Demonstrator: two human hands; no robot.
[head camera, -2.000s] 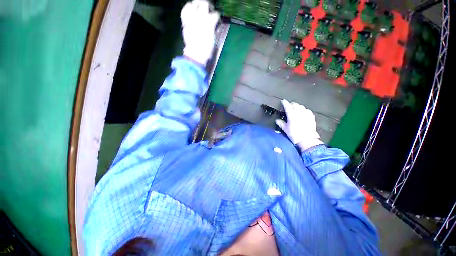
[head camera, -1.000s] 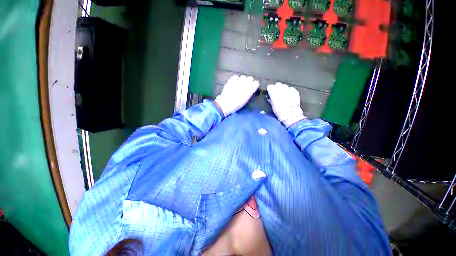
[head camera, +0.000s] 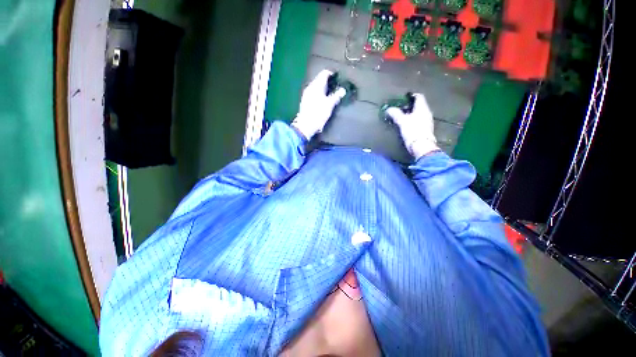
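My left hand (head camera: 319, 106), in a white glove, grips a small dark green circuit board (head camera: 346, 90) at its fingertips, over the left part of the grey work pad (head camera: 362, 129). My right hand (head camera: 416, 127), also gloved in white, grips another small green circuit board (head camera: 392, 108) between thumb and fingers. The hands are apart, with bare grey pad between them. Beyond them the red-orange tray (head camera: 523, 42) holds rows of green circuit boards with dark parts; its far side is cut off by the top edge.
Green matting (head camera: 476, 125) shows on both sides of the pad. A black box (head camera: 141, 90) stands at the left, beside a long green bench (head camera: 28, 174). A wire rack with lattice posts (head camera: 580, 132) stands at the right, with a red-orange piece (head camera: 517, 238) low beside it.
My left hand came back from the upper left to the pad. The hands met close together, then moved apart and forward, each now with a small board.
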